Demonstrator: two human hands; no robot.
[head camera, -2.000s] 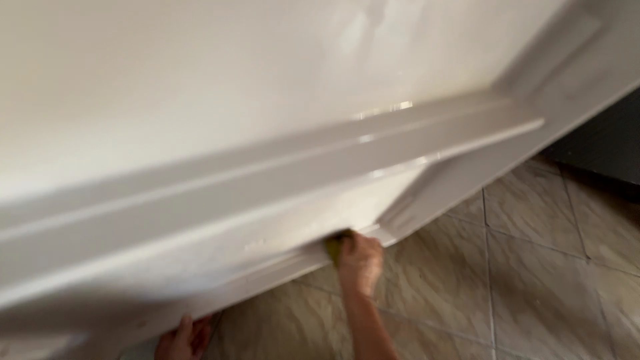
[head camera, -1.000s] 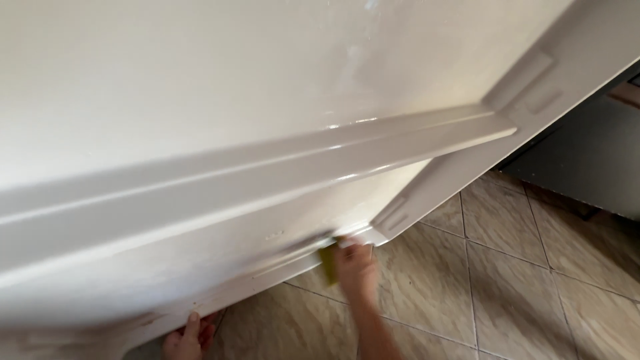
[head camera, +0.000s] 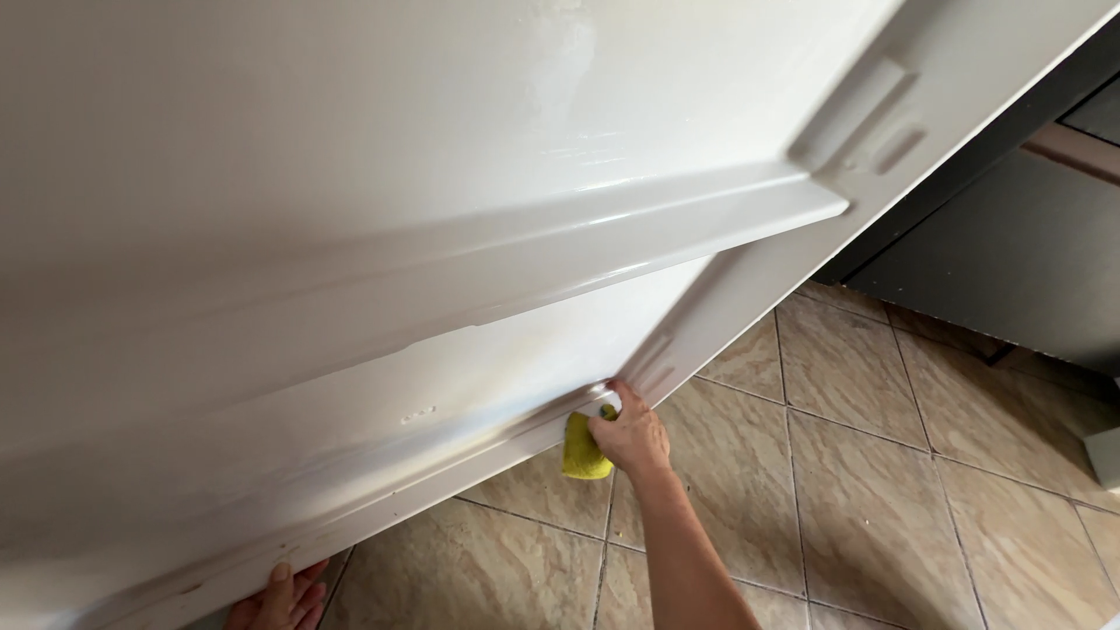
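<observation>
A large white plastic panel, which looks like the inner liner of a refrigerator door (head camera: 490, 254), fills the left and upper view, with a moulded ledge across it. At its lower right corner my right hand (head camera: 634, 429) holds a yellow cleaning cloth (head camera: 584, 451), which hangs over the rim. The fingertips touch the inside of the bottom edge. My left hand (head camera: 282, 599) grips the bottom rim at lower left, thumb on the near face and fingers behind. Small brown marks show on the rim near that thumb.
Beige marbled floor tiles (head camera: 857, 499) with dark joints lie below. A dark cabinet or appliance (head camera: 1006, 245) stands at the right, close to the door's edge. A pale object (head camera: 1104, 455) is partly visible at the far right edge.
My right hand stays near the lower right corner, with more of the yellow cloth showing than two seconds ago. My left hand keeps its place on the bottom rim.
</observation>
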